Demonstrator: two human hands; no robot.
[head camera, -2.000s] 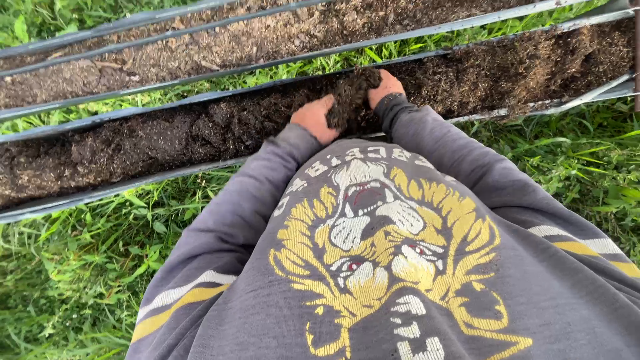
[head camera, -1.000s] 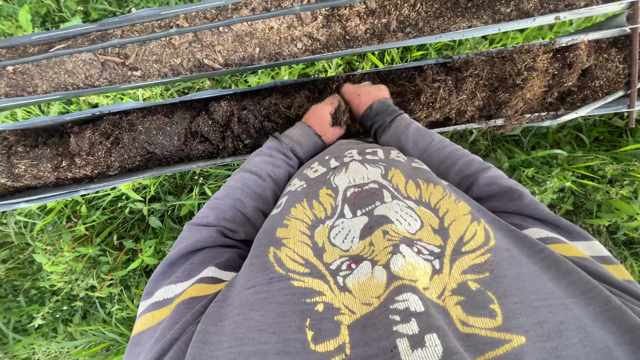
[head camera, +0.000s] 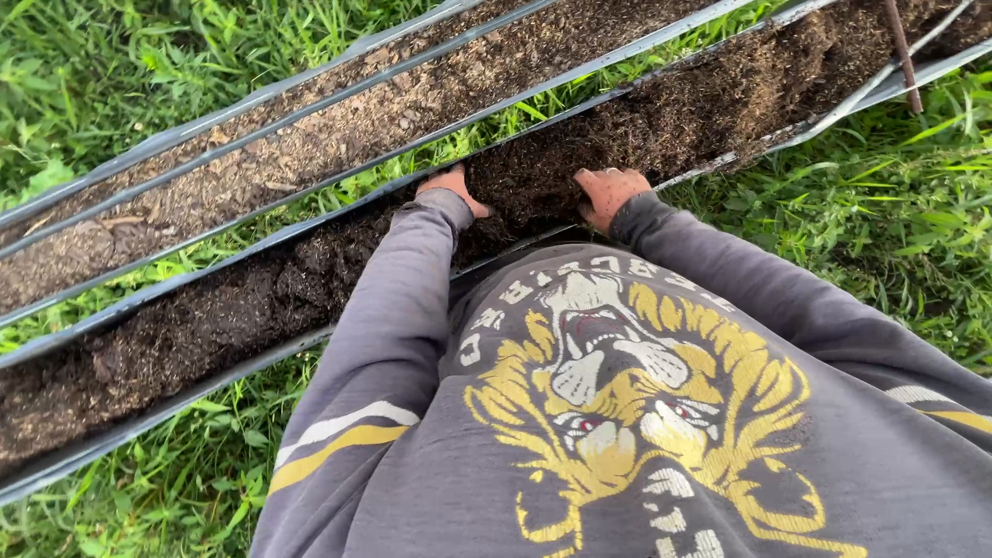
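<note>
A long trough lined with dark plastic film (head camera: 178, 288) holds dark, crumbly soil (head camera: 217, 325) and runs diagonally across the view. My left hand (head camera: 456, 191) reaches into it at the far side, fingers down in the soil and thumb pointing right. My right hand (head camera: 612, 195), with a ring on one finger, presses against the soil at the near edge. Between the two hands lies loose, fibrous soil (head camera: 535, 174). The fingertips of both hands are hidden, so whether they grip a clump does not show.
Beyond lies a second trough (head camera: 310, 167) with lighter, drier soil and a pipe or hose (head camera: 294, 116) along it. A rusty metal rod (head camera: 903, 58) crosses the near trough at the upper right. Grass (head camera: 860, 209) grows on both sides and between the troughs.
My hands were close together around a dark clump; now they are spread apart, with loose soil between them. The view has turned somewhat.
</note>
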